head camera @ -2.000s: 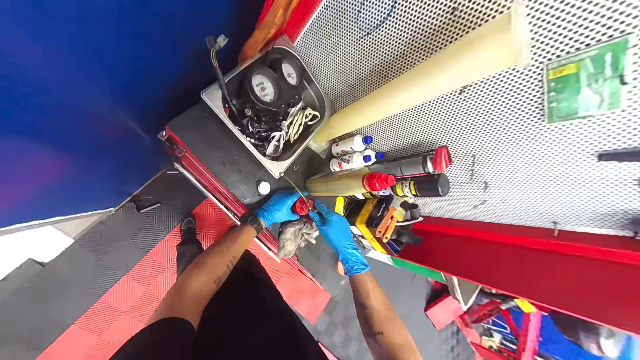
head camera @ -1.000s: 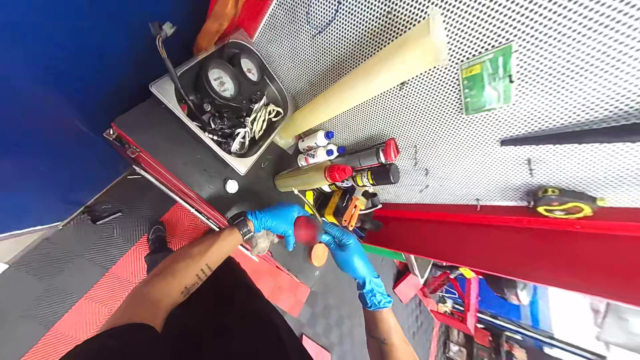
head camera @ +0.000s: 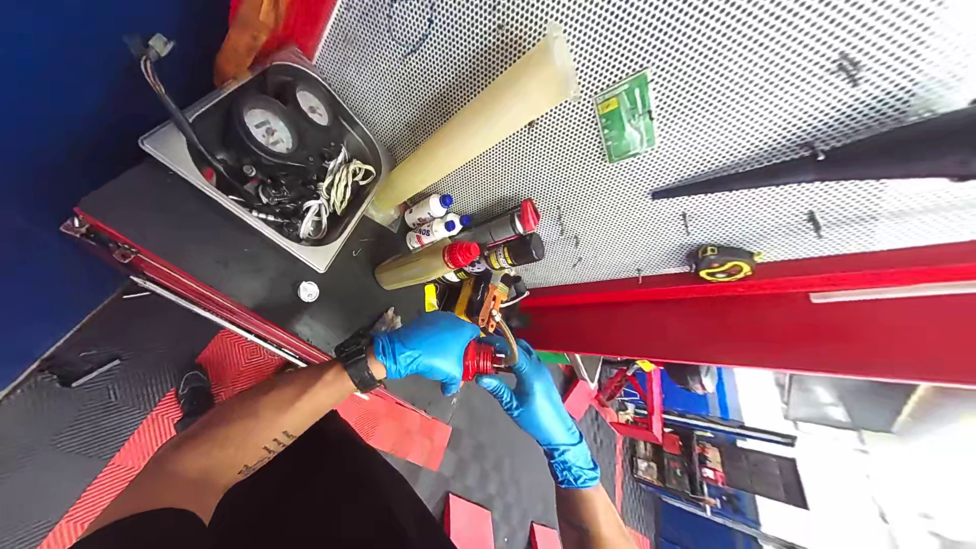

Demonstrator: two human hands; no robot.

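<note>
My left hand [head camera: 431, 351], in a blue glove, grips a red ribbed cap or small container [head camera: 479, 361] at the middle of the head view. Just to its right, my right hand [head camera: 530, 393], also gloved, holds a tan ring-shaped piece [head camera: 507, 339] by the red part's end; what that piece is, I cannot tell. Above my hands a bottle with a red cap [head camera: 427, 263] stands on the dark worktop. Part of a crumpled rag [head camera: 387, 320] shows behind my left wrist. A small white cap [head camera: 308, 291] lies on the worktop.
A metal tray [head camera: 335, 255] holds gauges and wiring. White bottles [head camera: 431, 210], spray cans [head camera: 515, 252] and orange-handled tools [head camera: 492, 301] stand near the perforated panel [head camera: 473, 69]. A tape measure [head camera: 723, 263] sits on the red ledge. A long pale tube [head camera: 488, 114] leans there.
The rag, plain beside my hands two seconds ago, is now mostly hidden by my left hand and wrist. A round tan piece below my hands one second ago no longer shows there. The view has shifted.
</note>
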